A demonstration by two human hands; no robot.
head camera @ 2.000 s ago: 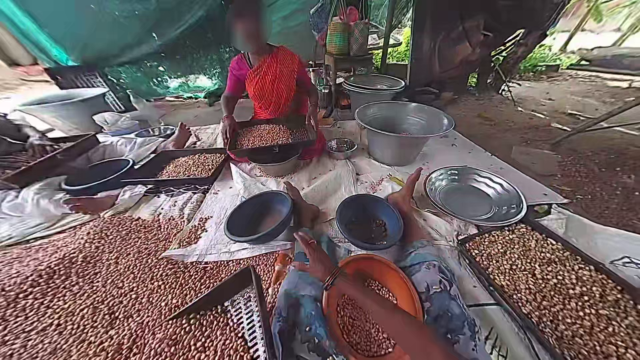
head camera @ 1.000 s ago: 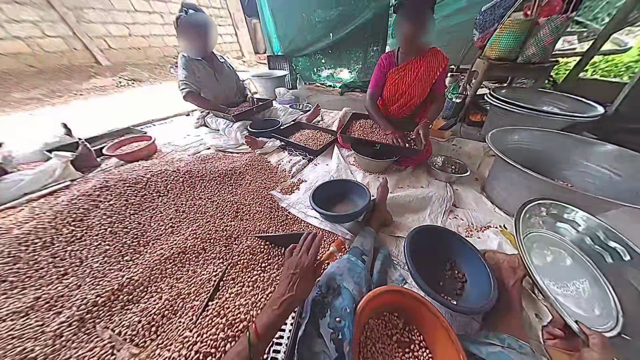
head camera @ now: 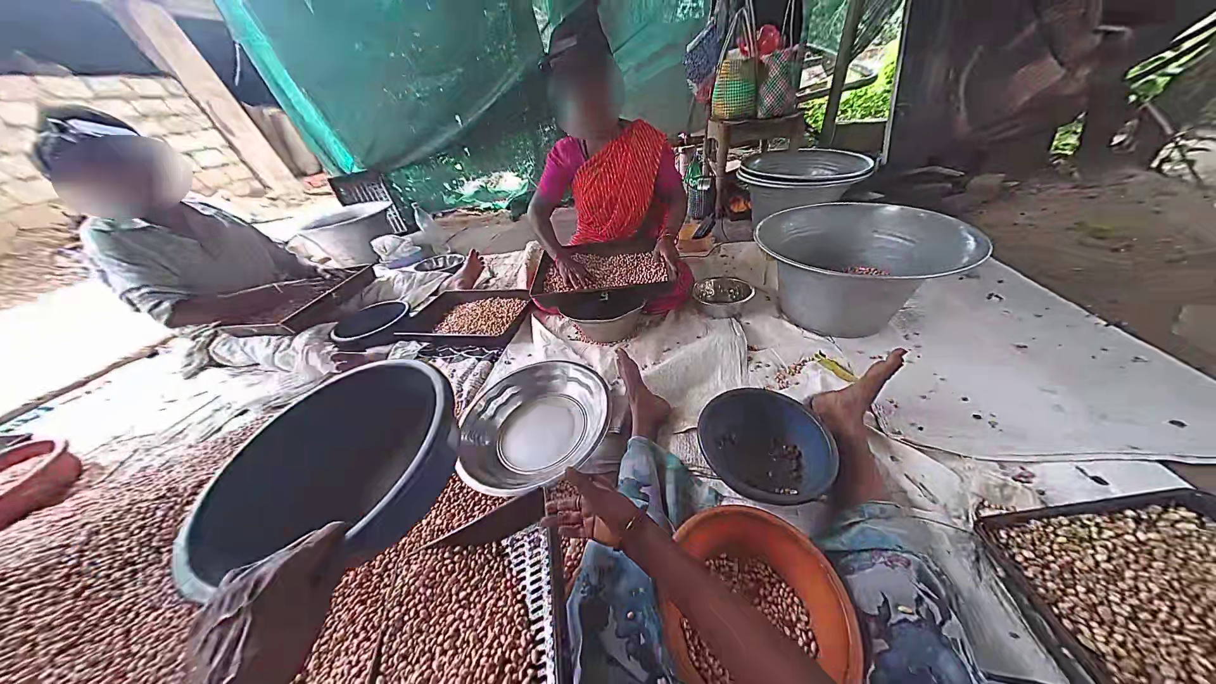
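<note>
My left hand (head camera: 271,594), at the lower left, is closed on the near rim of a dark blue bowl (head camera: 313,475), tilted above a heap of brown nuts (head camera: 446,608). My right hand (head camera: 594,508) has its fingers spread just below a shiny steel plate (head camera: 537,427); no firm grip on the plate shows. Beside its fingertips a dark flat blade (head camera: 489,524) rises by a white perforated crate (head camera: 532,589). An orange bowl (head camera: 841,608) with nuts stands between my legs, under my right forearm. A second blue bowl (head camera: 807,432) with dark bits lies by my right foot.
One person (head camera: 617,190) sits ahead with a tray of nuts (head camera: 608,271); another (head camera: 190,247) sits at the left with a tray. A large metal tub (head camera: 845,304) stands at the right back. A black tray (head camera: 1045,622) of paler nuts lies lower right, a red basin (head camera: 38,489) far left.
The steel plate, held at the lower right a second ago, is now by my left foot, where a blue bowl stood. A blue bowl is now in my left hand. The view has swung right.
</note>
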